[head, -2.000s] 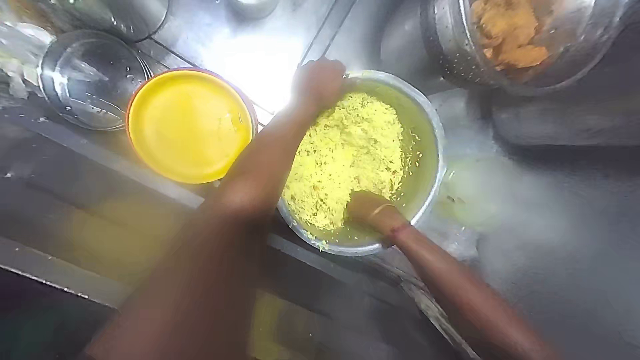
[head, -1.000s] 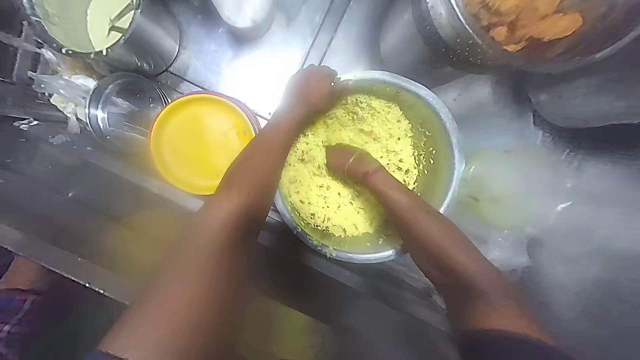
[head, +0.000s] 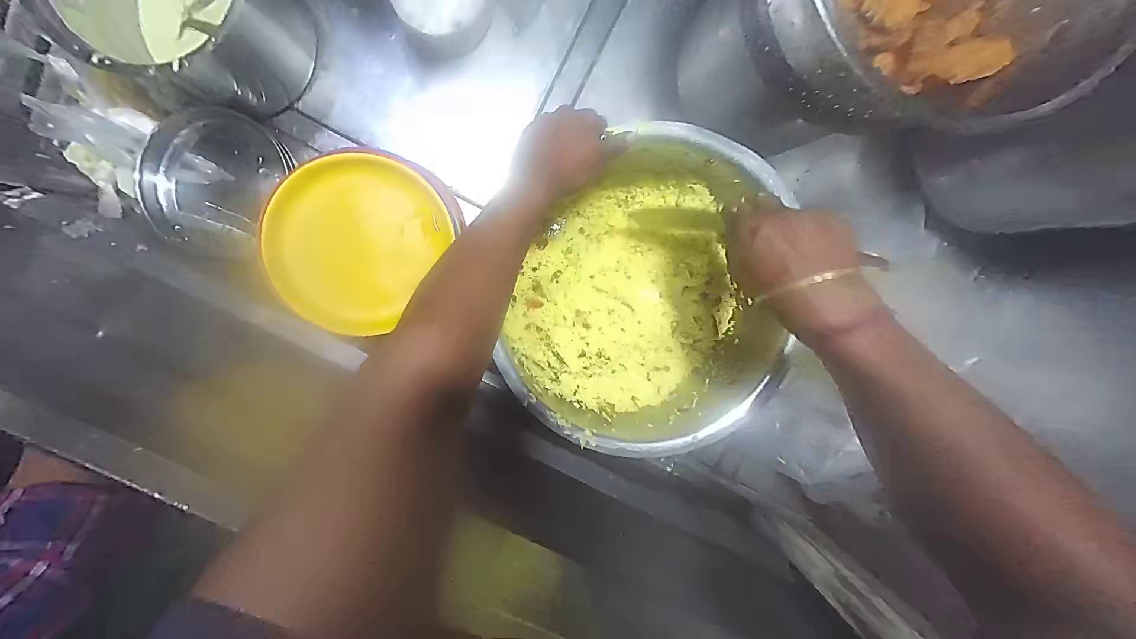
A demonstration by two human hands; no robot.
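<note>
A wide metal bowl [head: 701, 432] holds a mound of crumbly yellow food mixture [head: 612, 311] with darker flecks. My left hand [head: 568, 146] grips the bowl's far left rim. Over the right side of the bowl is my right hand [head: 799, 257], curled and blurred, with a thin band at the wrist. Its fingertips are hidden, and a flat yellowish shape reaches from them over the mixture; whether this is a tool or food cannot be told. A small dark end shows beyond the wrist.
A round yellow plastic container [head: 355, 244] stands left of the bowl, beside an empty-looking steel dish [head: 209, 182]. A steel pot [head: 266, 67] with pale green contents is at the far left. At upper right, a large metal pot [head: 799, 53] holds orange pieces. Patterned cloth [head: 53, 541] shows lower left.
My right hand has moved from the middle of the yellow mixture to the bowl's right side. My left hand has stayed at the far left rim.
</note>
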